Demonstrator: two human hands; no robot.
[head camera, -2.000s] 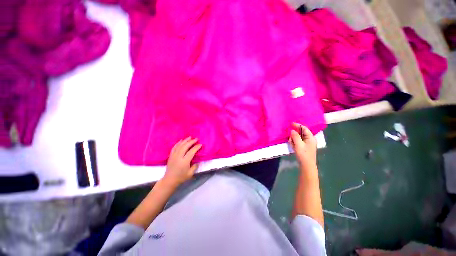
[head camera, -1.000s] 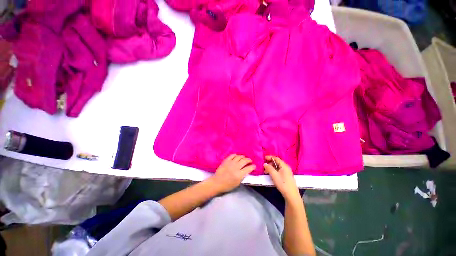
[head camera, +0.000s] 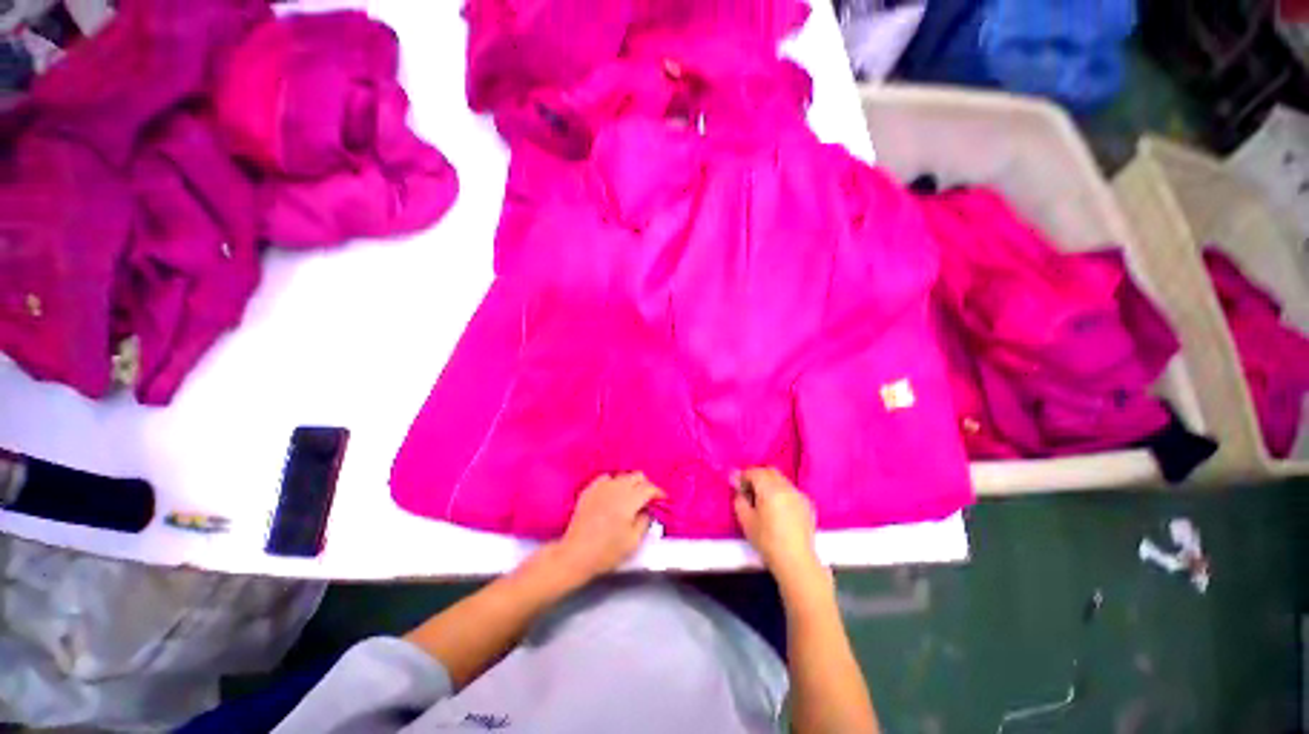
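Note:
A bright magenta jacket lies spread on the white-topped table, its hem along the near edge. A small pale label shows at its lower right. My left hand holds the hem near the middle, with a small pale bit just below the fingers. My right hand is at the hem a little to the right, thumb and fingers closed together. A small dark tool seems to be in its fingers, mostly hidden. The two hands are apart, with hem cloth between them.
Magenta garments lie on the table's left. A black phone, a dark flask and a small orange-and-pale tool are near the front-left edge. A cream bin of magenta garments stands right. A bent wire lies on the green floor.
The view has shifted over the table. My right hand has moved left along the hem, closer to my left hand. My left hand's fingers have closed on the hem cloth.

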